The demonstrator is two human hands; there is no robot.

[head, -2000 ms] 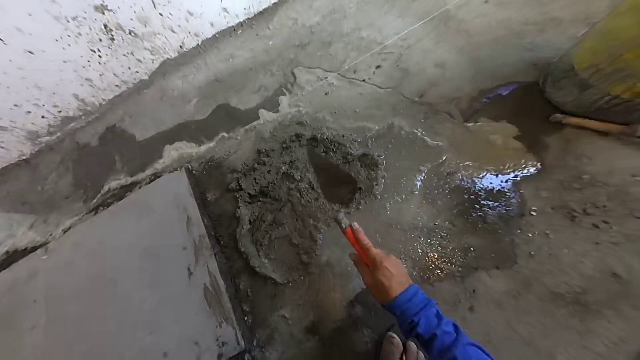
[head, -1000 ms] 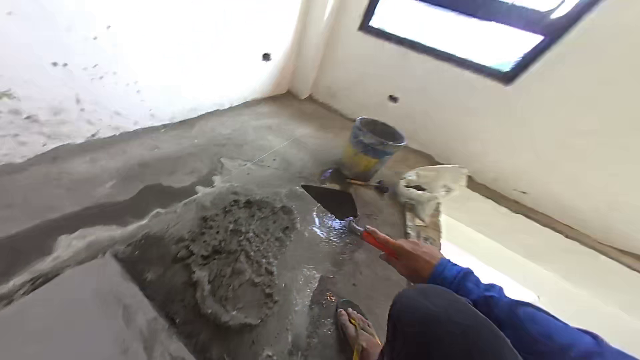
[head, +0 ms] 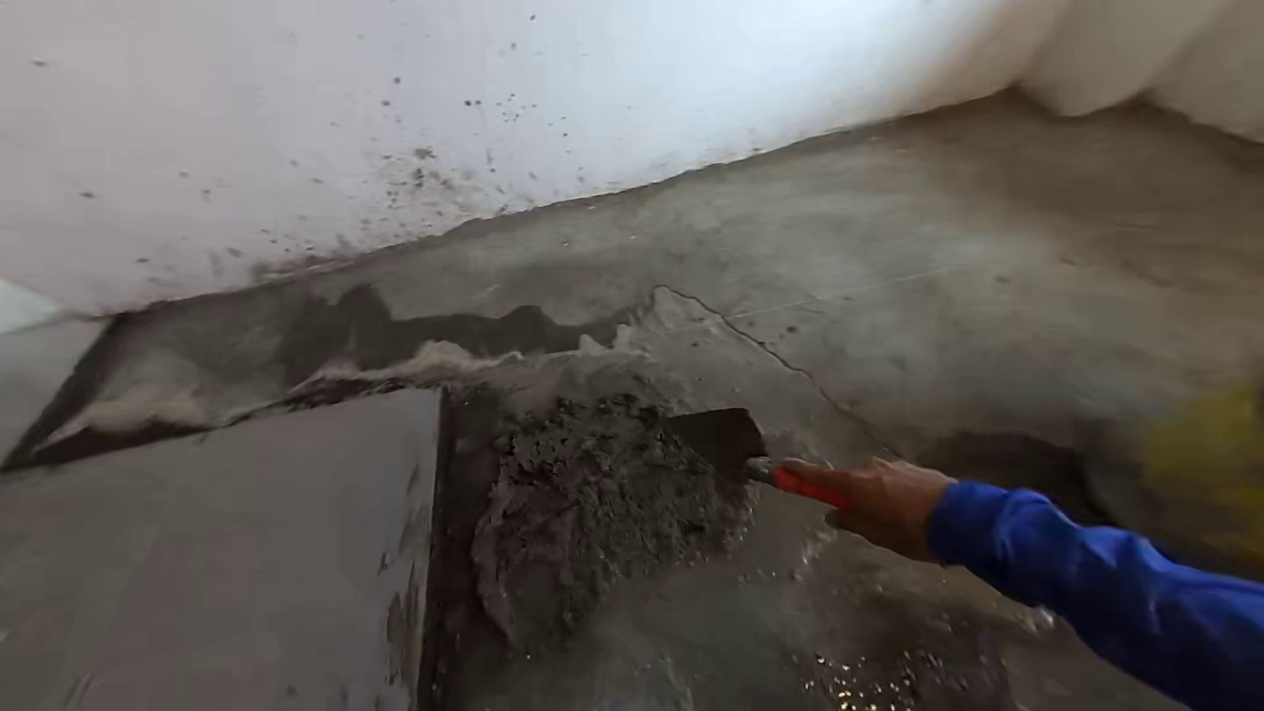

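My right hand (head: 889,502), in a blue sleeve, grips the red handle of a mason's trowel (head: 721,439). The trowel's dark blade points left and lies over the right edge of a heap of wet mortar (head: 602,494); whether it presses into the heap cannot be told. The mortar is spread on the wet concrete floor, just right of a large grey tile (head: 217,563). My left hand is out of view.
A white wall (head: 494,99) spattered with mortar runs along the back. A strip of darker wet mortar (head: 474,334) lies between wall and tile. At the right edge is a blurred yellow thing (head: 1210,454). Water glistens on the floor at the bottom right.
One second ago the trowel was over the wet floor right of the mortar heap; now its blade is at the heap's right edge. The view has swung left and down, away from the bucket and window.
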